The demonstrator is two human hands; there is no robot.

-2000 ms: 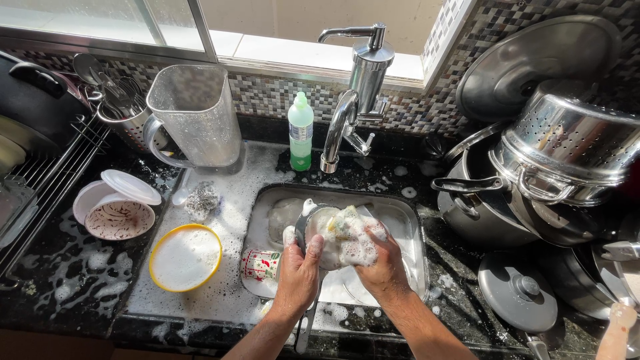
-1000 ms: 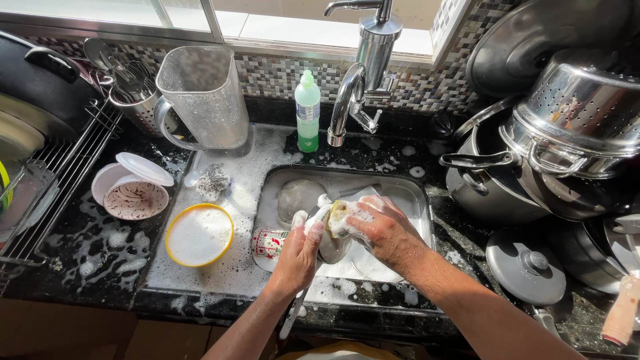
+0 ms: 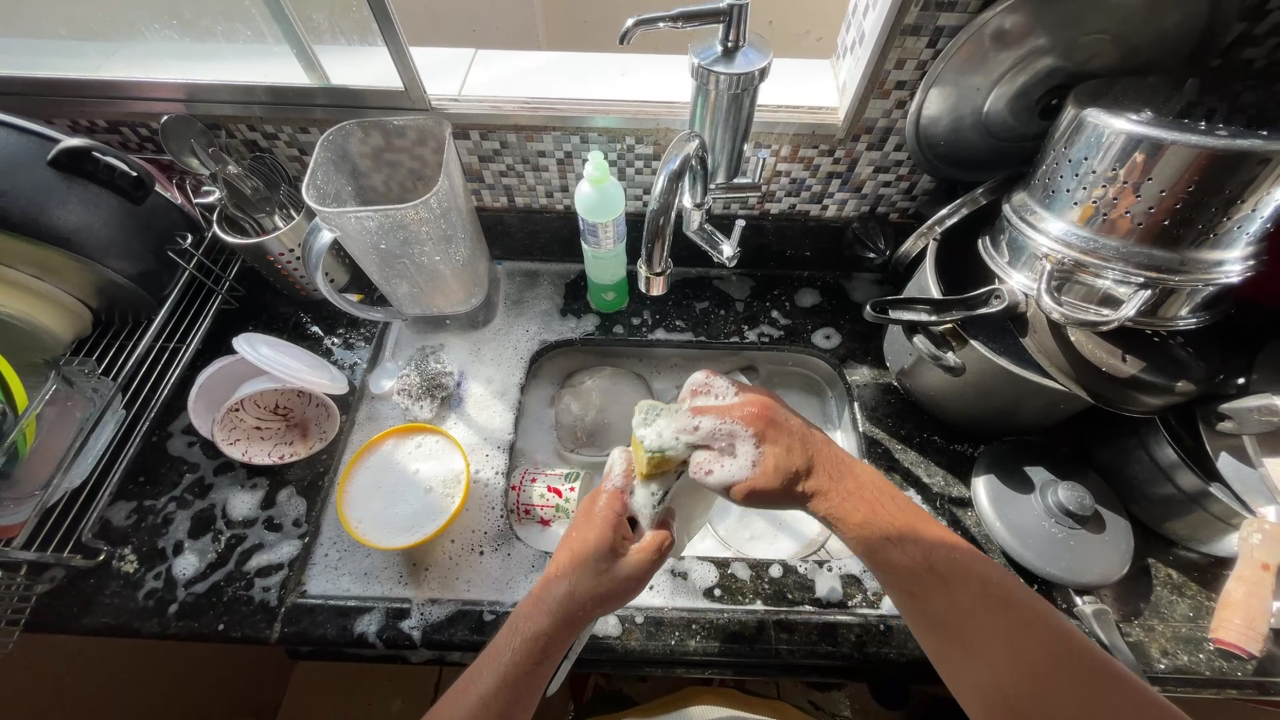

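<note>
Over the near part of the steel sink (image 3: 840,400), my right hand (image 3: 750,440) grips a soapy sponge (image 3: 657,440) with a yellow side. My left hand (image 3: 610,540) holds a foam-covered utensil whose handle (image 3: 568,660) sticks out below toward the counter's front edge; its head is partly hidden by foam and fingers. The sponge presses against it. Inside the sink lie a clear round dish (image 3: 600,410), a cup with a red and green star print (image 3: 547,497) on its side, and a white plate (image 3: 765,530). A yellow-rimmed bowl of suds (image 3: 403,487) stands left of the sink.
Behind the sink are a chrome faucet (image 3: 675,200) and a green detergent bottle (image 3: 602,235). To the left stand a plastic pitcher (image 3: 395,220), a steel wool pad (image 3: 426,382), plastic tubs (image 3: 275,425) and a dish rack (image 3: 150,400). Stacked pots (image 3: 980,350) and a grey lid (image 3: 1052,515) crowd the right.
My right hand with the sponge has shifted along the held utensil. Two seconds ago both hands were closer together around it, with the sponge on its broad head.
</note>
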